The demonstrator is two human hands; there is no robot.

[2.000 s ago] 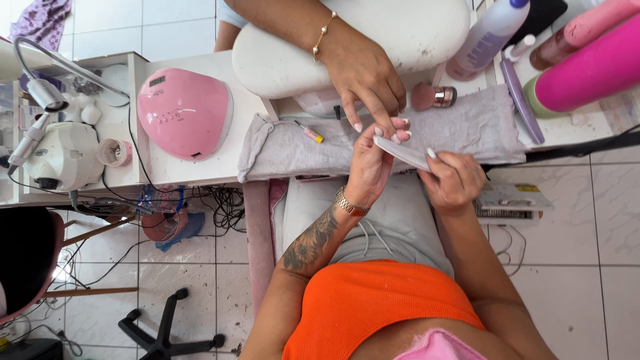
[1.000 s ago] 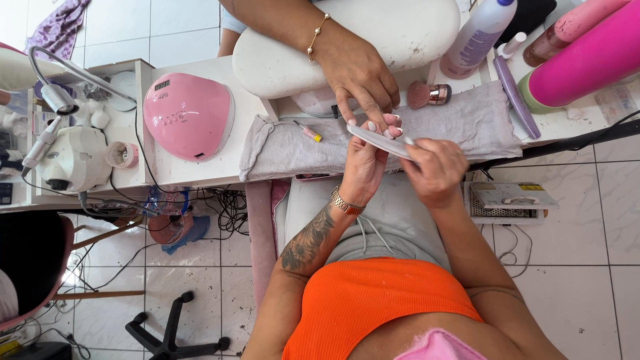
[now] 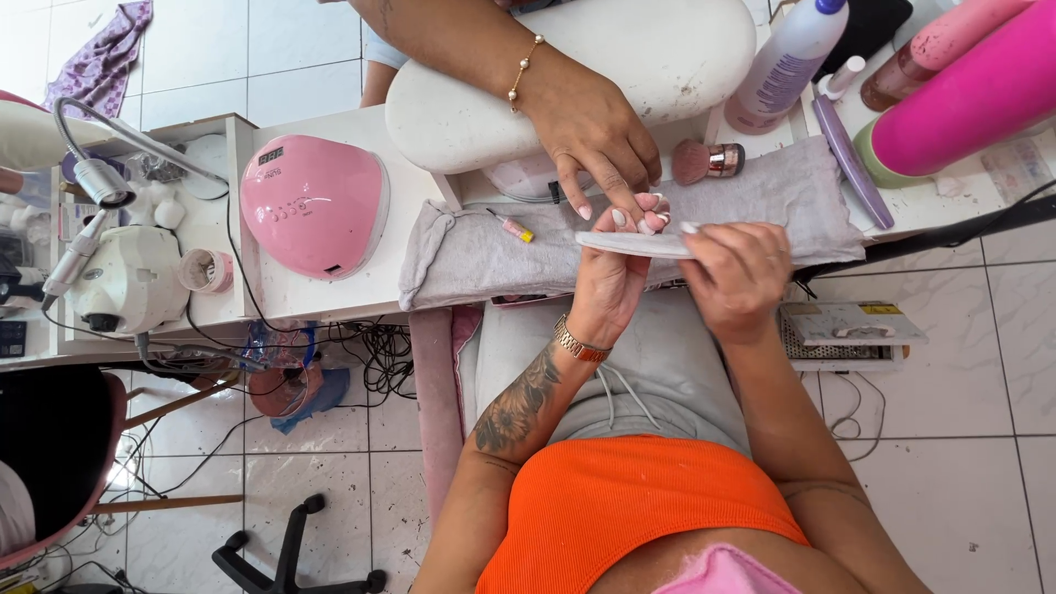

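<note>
My right hand (image 3: 738, 276) grips one end of a pale nail file (image 3: 634, 244), which lies level across the front of my left fingers. With my left hand (image 3: 612, 276), a watch on its wrist, I hold a finger of another person's hand (image 3: 590, 124); the exact grip is partly hidden. That hand comes from the top over a white padded armrest (image 3: 462, 107) and wears a beaded bracelet. Beneath the hands a grey towel (image 3: 742, 198) covers the table edge. On it are a makeup-type brush (image 3: 708, 161) and a small yellow-tipped tool (image 3: 513, 225).
A pink nail lamp (image 3: 313, 206) stands at left, beside a white nail drill unit (image 3: 128, 276), a small jar (image 3: 206, 271) and a gooseneck lamp (image 3: 103, 181). At right are a pump-type bottle (image 3: 784, 70), a purple file-shaped object (image 3: 853, 161) and a large magenta bottle (image 3: 965, 91).
The nail file has gone from slanting down to the right to lying nearly level, with my right hand turned along with it. My left hand keeps its place at the other person's fingers.
</note>
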